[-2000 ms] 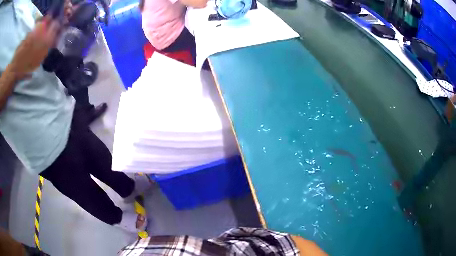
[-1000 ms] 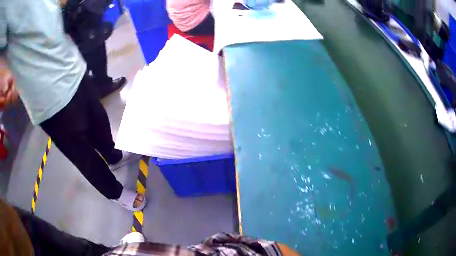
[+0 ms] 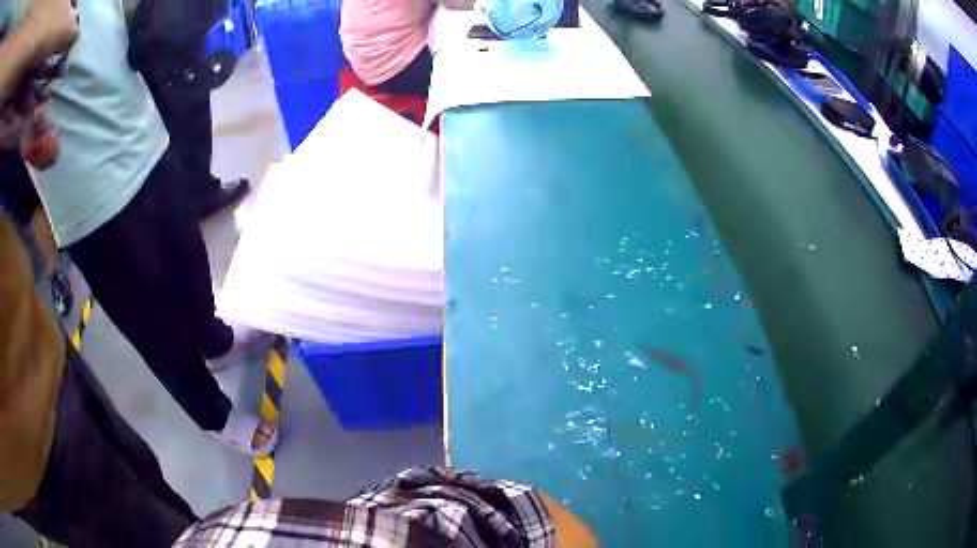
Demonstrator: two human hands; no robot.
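Neither of my hands shows. A plaid sleeve (image 3: 461,514) and a bit of bare arm (image 3: 568,527) are at the bottom edge, cut off by it. Nearest in front is the worn blue-green bench top (image 3: 557,203) with small shiny specks and scuffs. To its left, a stack of white sheets (image 3: 343,225), seemingly foam, rises out of a blue crate (image 3: 375,380) beside the bench edge.
A person in a light green shirt (image 3: 102,128) stands at left; another in brown (image 3: 27,375) is nearer. A person in pink (image 3: 386,37) is beyond the stack. A white sheet (image 3: 536,70) bears a light-blue object (image 3: 523,16). Black items lie along the right line (image 3: 846,116).
The view has shifted, so the bench sits further left than one second ago. The person in brown shows more at the left edge. A raised hand now shows at upper left.
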